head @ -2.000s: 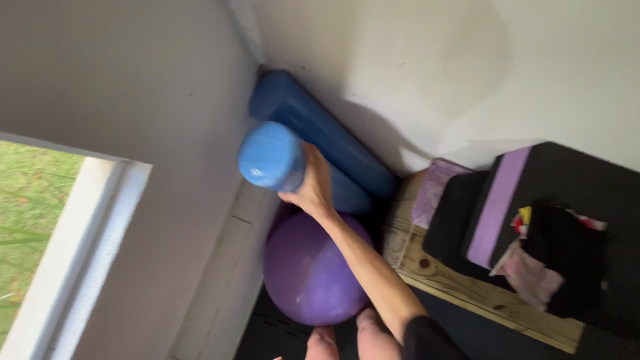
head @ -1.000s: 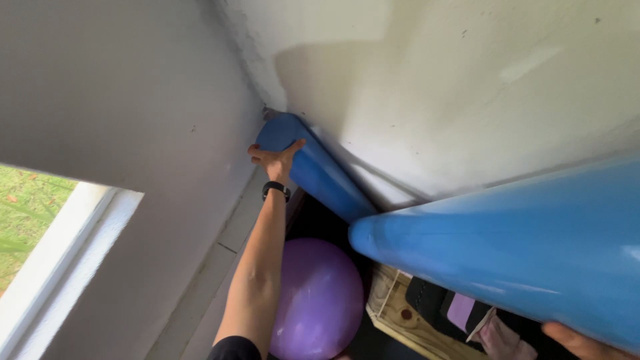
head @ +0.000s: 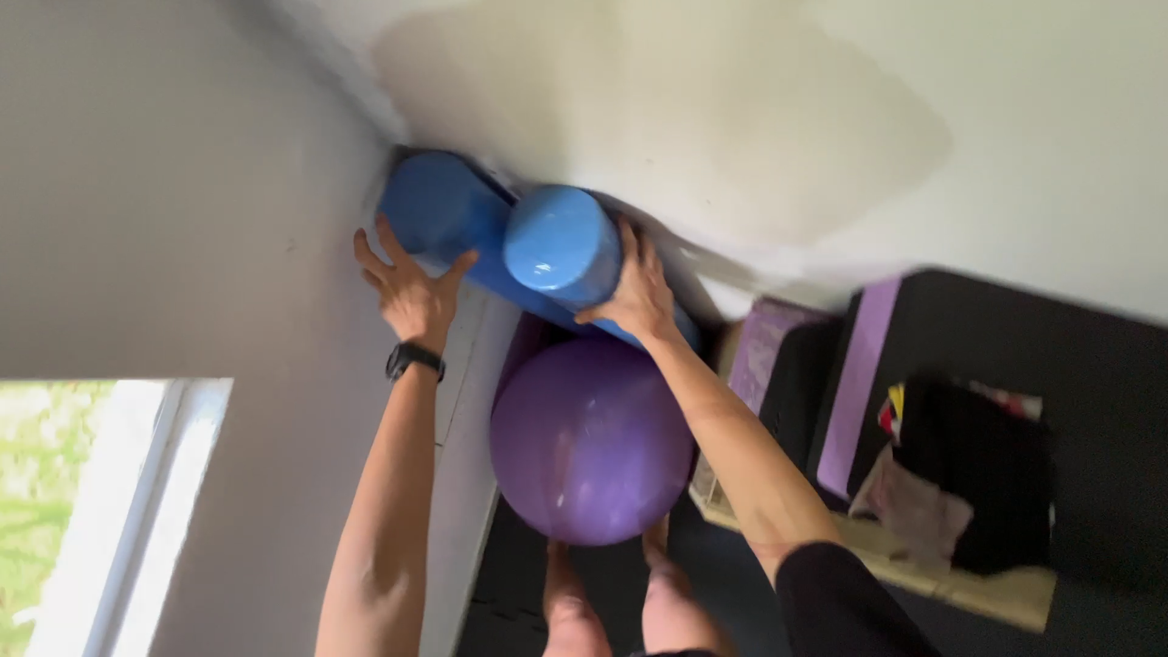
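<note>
Two blue foam rollers stand on end in the corner. My left hand [head: 415,287], with a black wristband, has its fingers spread at the near side of the left, darker roller [head: 438,201]; whether it touches is hard to tell. My right hand [head: 639,292] is curled around the upper end of the lighter blue roller [head: 558,242], thumb on the near side and fingers on the far right. A purple exercise ball [head: 591,443] lies below the rollers, between my forearms and above my legs.
At the right, a wooden box [head: 967,589] bears black padded boards with a purple stripe [head: 858,392] and dark and pink cloths [head: 976,474]. Walls meet behind the rollers. A white window frame [head: 173,493] is at the lower left. Dark flooring [head: 511,575] surrounds my feet.
The lighter roller, earlier slanting across the right side, now stands upright beside the other one. My right hand has moved from the right edge to its upper end. My left hand's fingers have spread.
</note>
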